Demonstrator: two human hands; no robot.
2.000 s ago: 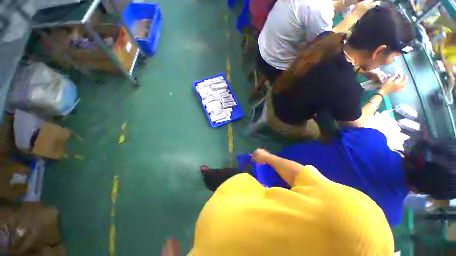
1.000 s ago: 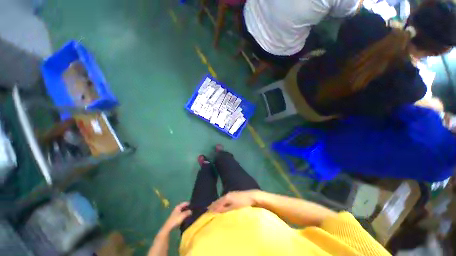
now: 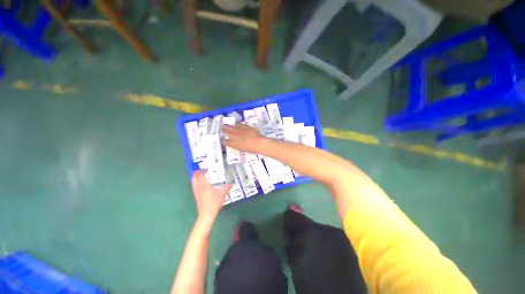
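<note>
A shallow blue tote point(image 3: 314, 106) on the floor holds many white printed cartons point(image 3: 247, 179) in uneven rows. My left hand point(image 3: 208, 194) is at the tote's near left corner, its fingers and thumb around the lower end of a white carton point(image 3: 214, 159). My right hand point(image 3: 242, 138) reaches across the tote and lies on the cartons near the upper end of that one. Its fingertips blur into the cartons, so its hold cannot be told.
A grey stool point(image 3: 397, 26) and a blue stool point(image 3: 411, 86) stand beyond the tote to the right. Brown wooden legs point(image 3: 266, 34) stand at the top. A yellow line point(image 3: 164, 103) runs past the tote. A blue object point(image 3: 40, 275) is at the lower left. My feet are just below the tote.
The view has moved close over the tote. My hands have gone from my waist and thigh down to the cartons in it, the left one now around a carton.
</note>
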